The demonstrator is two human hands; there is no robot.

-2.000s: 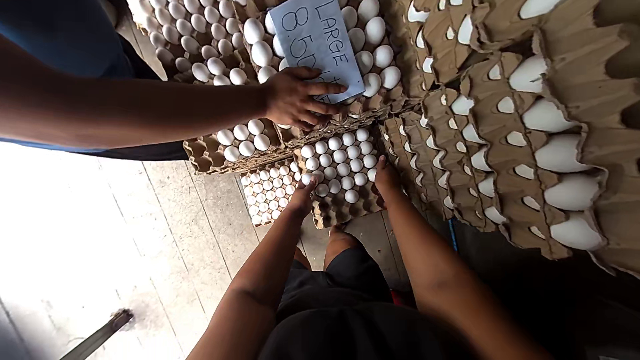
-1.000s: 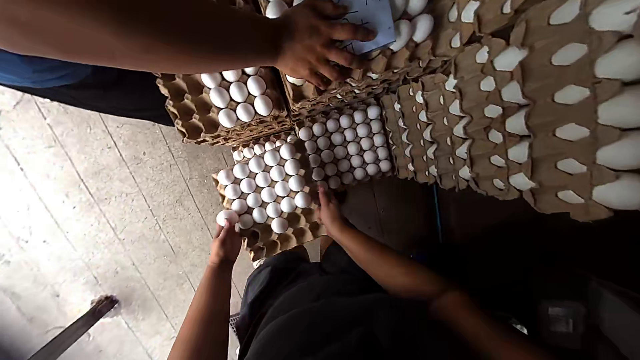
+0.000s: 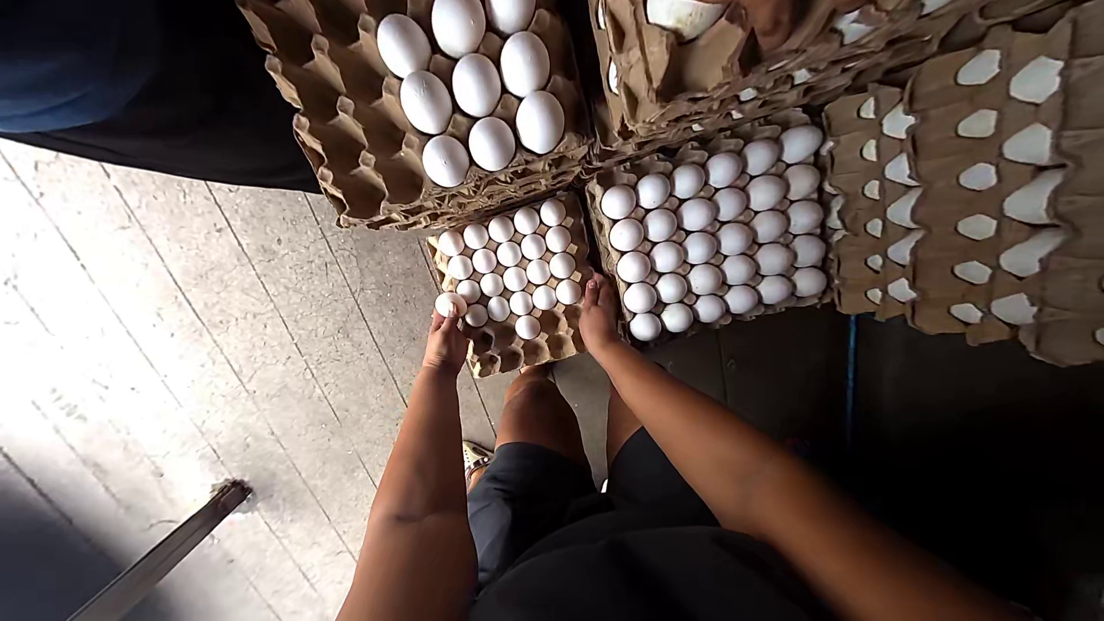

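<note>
My left hand (image 3: 446, 342) is at the left edge of a partly filled cardboard egg tray (image 3: 552, 347), with a white egg (image 3: 450, 304) between its fingers and the tray side. At the tray's right edge is my right hand (image 3: 599, 312), its fingers on the rim. White eggs fill most of this tray; empty cups show along its near side. To the right, touching or nearly so, lies a full tray of white eggs (image 3: 703, 244). My right hand's fingertips are partly hidden between the two trays.
Stacked cardboard trays with larger white eggs (image 3: 476, 84) stand beyond. Another stack of filled trays (image 3: 949, 190) rises at the right. A person in dark clothing (image 3: 172, 95) is at the upper left. A long narrow bar (image 3: 164, 548) crosses the lower left above the floor (image 3: 285, 345).
Two seconds ago my hands were on either side of the full tray; since then they have moved left to the partly filled one. The other person's hand has mostly left the view.
</note>
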